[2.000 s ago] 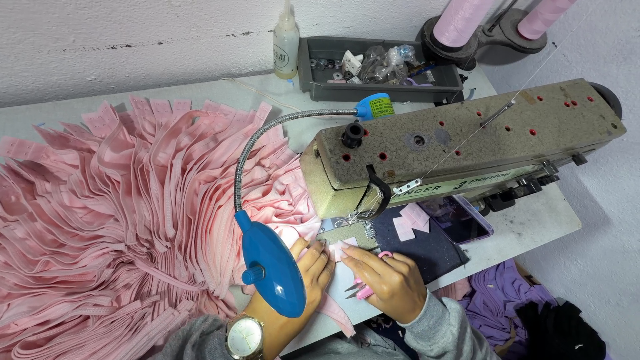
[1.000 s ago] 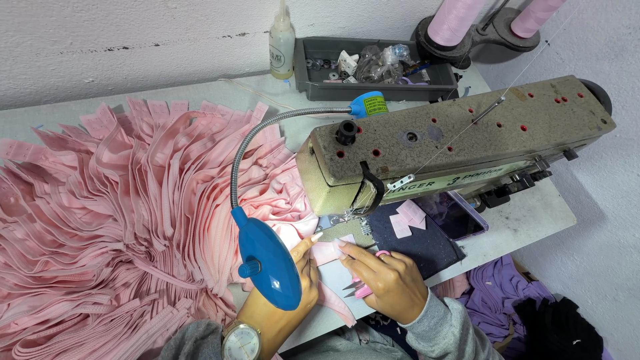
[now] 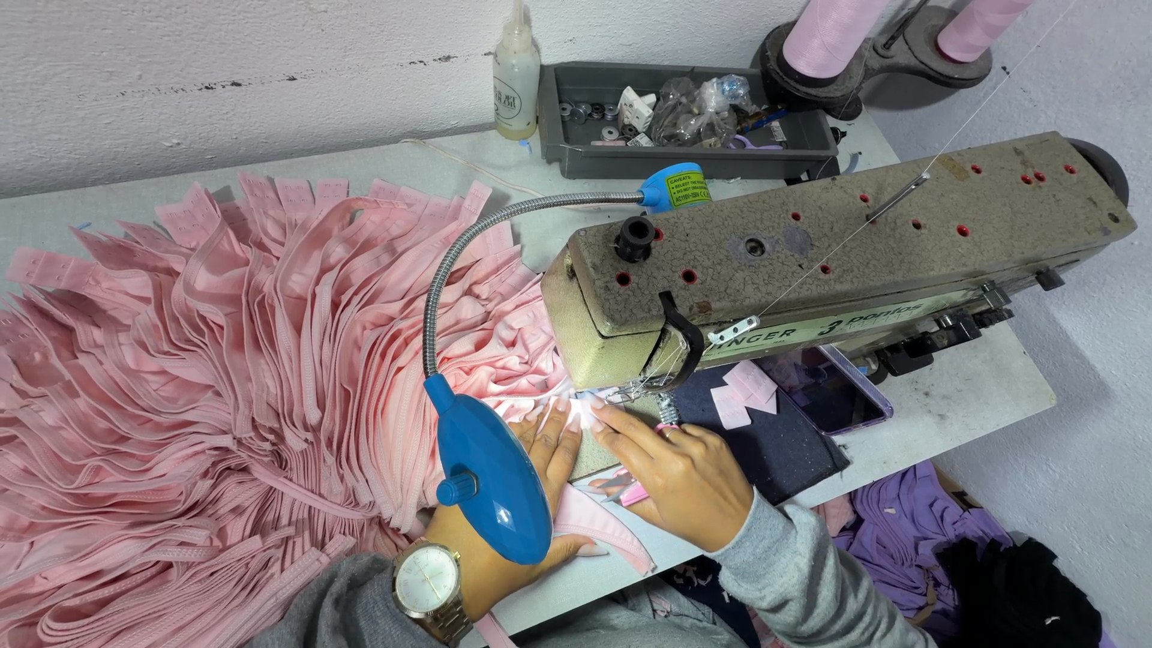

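Observation:
A Singer sewing machine (image 3: 828, 243) reaches in from the right, its needle area lit by a blue gooseneck lamp (image 3: 495, 477). My left hand (image 3: 549, 450), partly hidden under the lamp head, lies with spread fingers on pink fabric (image 3: 598, 526) just in front of the needle area. My right hand (image 3: 675, 468) has its index fingertip on the fabric beside the presser foot, while pink-handled thread snips (image 3: 634, 492) sit in its curled fingers. Left of the machine spreads a large heap of sewn pink strips (image 3: 270, 360).
Small pink fabric pieces (image 3: 745, 393) lie on a dark cloth (image 3: 765, 441) beside a phone (image 3: 828, 387). Behind the machine are a grey tray (image 3: 684, 162) of bobbins and bags, a plastic bottle (image 3: 516, 85) and pink thread cones (image 3: 832, 36). Purple fabric (image 3: 909, 540) hangs low at the right.
My right hand has moved in toward the needle area, and the light pink piece between my hands has gone up under the machine head. My left hand has flattened onto the fabric.

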